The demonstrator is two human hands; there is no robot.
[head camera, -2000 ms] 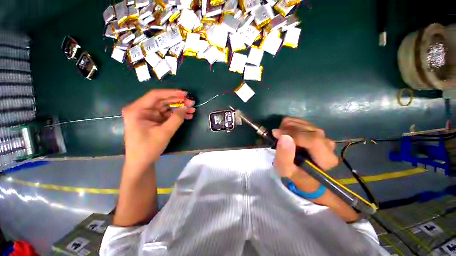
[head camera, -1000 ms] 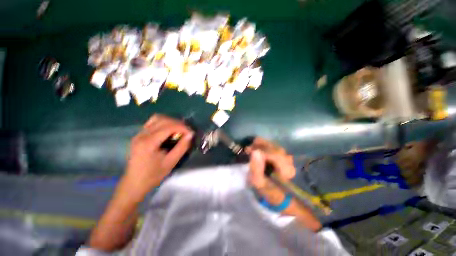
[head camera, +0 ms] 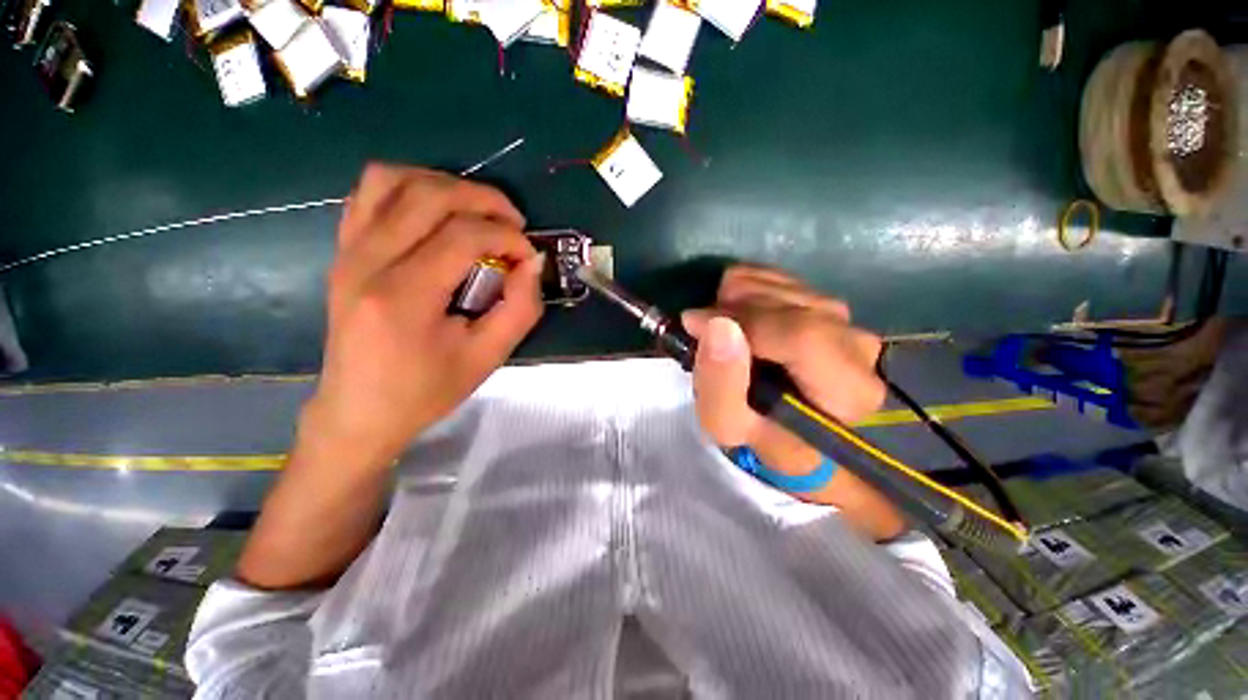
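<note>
My left hand (head camera: pixel 424 280) holds a small silver battery (head camera: pixel 482 286) in its fingers, at the left edge of the device housing. The dark rounded housing (head camera: pixel 564 265) lies on the green mat with its inside facing up, partly hidden by my fingertips. A cream pad (head camera: pixel 601 263) shows at its right side. My right hand (head camera: pixel 783 358) grips the soldering iron (head camera: pixel 835 440) like a pen; its tip is at the circuit board in the housing. The solder wire (head camera: pixel 178 222) runs from the left edge behind my left hand, its free end beyond the knuckles. Battery leads are too small to make out.
Loose batteries (head camera: pixel 660 99) lie at the top, one nearest the housing. Another housing (head camera: pixel 65 66) is at upper left. The tan roll (head camera: pixel 1185 120) and yellow-brown ring (head camera: pixel 1080 224) are at right. A person's sleeve (head camera: pixel 1217 410) shows at the right edge.
The view has shifted, cropping the battery heap. My left hand has moved from left of the housing to its edge with the battery. The iron's tip is now over the board, not beside the housing.
</note>
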